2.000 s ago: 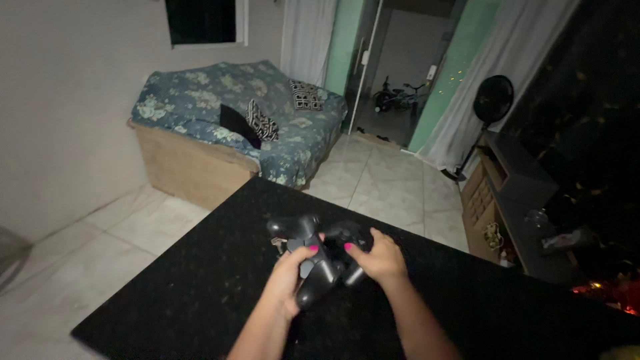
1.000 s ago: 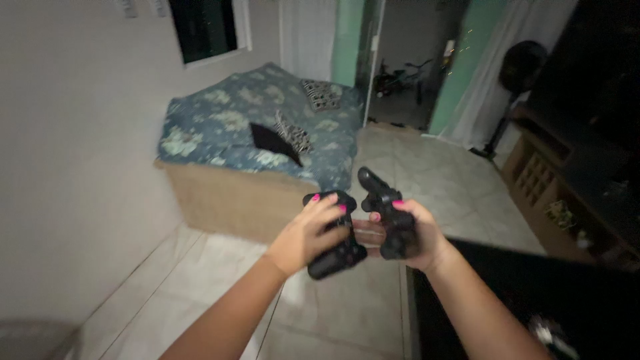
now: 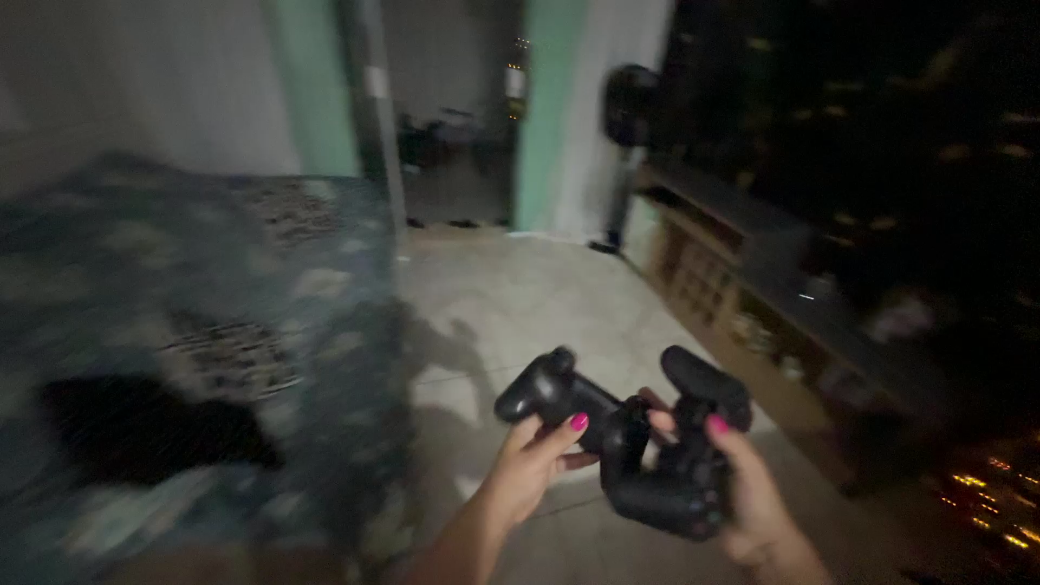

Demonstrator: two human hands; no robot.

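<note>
My left hand (image 3: 528,467) grips a black game controller (image 3: 569,398), with the thumb on top and fingers beneath. A second black game controller (image 3: 707,390) is in my right hand (image 3: 751,496), the thumb pressed on its near face. Both controllers are held in the air over the tiled floor, close together, and their lower parts overlap in view. Motion blur hides the finer details, and some fingers are hidden behind the controllers.
A sofa under a blue floral cover (image 3: 325,349) stands at left with patterned cushions (image 3: 236,357) and a black cloth-like item (image 3: 154,431). Ahead is a doorway beside green panels (image 3: 544,114). A standing fan (image 3: 630,106) and a low TV cabinet (image 3: 731,211) line the right; small lights glow lower right.
Two seconds ago both hands and the controllers were over a black tabletop; now they are over the floor. The sofa is nearer, and the view has moved forward.
</note>
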